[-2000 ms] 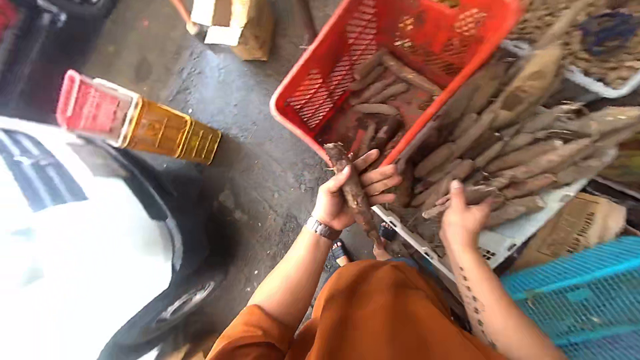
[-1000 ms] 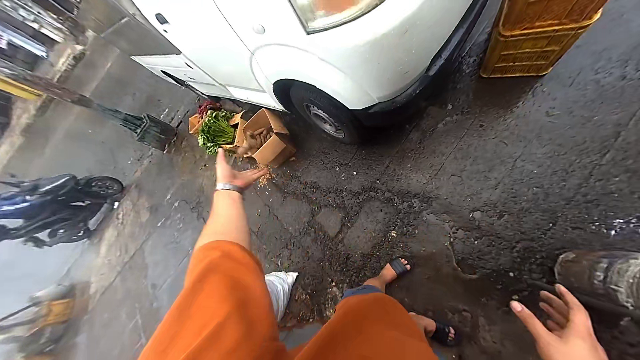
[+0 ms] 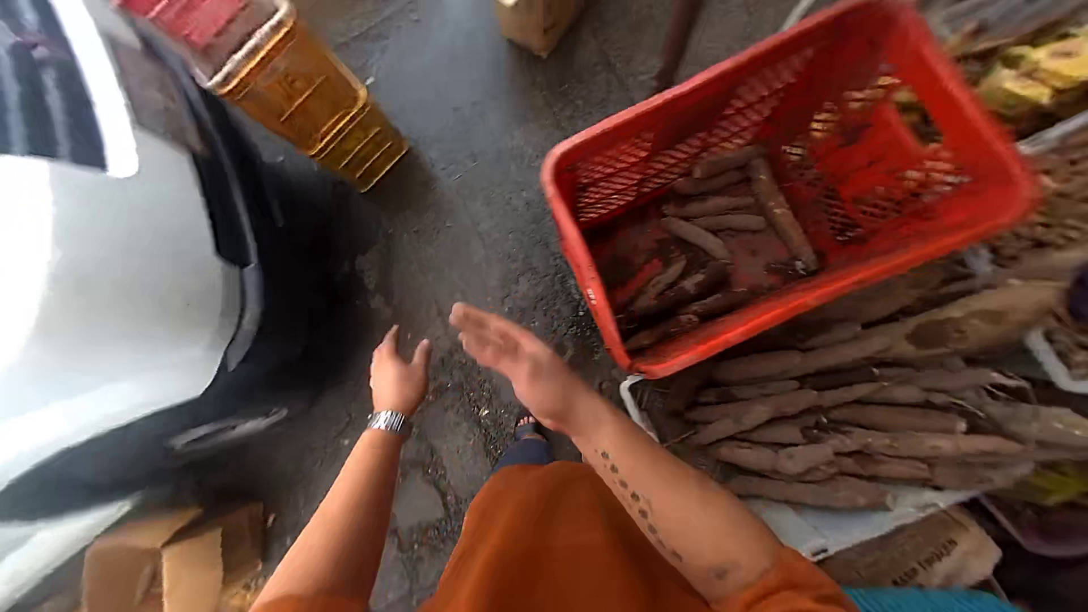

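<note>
My left hand (image 3: 399, 374), with a metal-banded watch at the wrist, is held over the ground with thumb and fingers apart and nothing in it. Close to its right, my right hand (image 3: 523, 361) is raised, palm sideways, also empty. The two hands do not touch. A red plastic crate (image 3: 807, 297) lies to the right, holding several long brown roots (image 3: 782, 212) that look like cassava. Below it, a pile of similar roots (image 3: 850, 425) rests on a white tray (image 3: 790, 523).
A white vehicle (image 3: 153, 280) stands on the left. Stacked yellow crates (image 3: 314, 102) are at upper left, a cardboard box (image 3: 540, 21) at the top. An open cardboard carton (image 3: 191, 557) sits at lower left. A teal crate (image 3: 926, 599) shows at the lower right edge.
Two seconds ago my left hand held a brown root and my right touched the pile; a second ago both hands were empty and spread wide. Now they are close together. The view has swung back to the crate.
</note>
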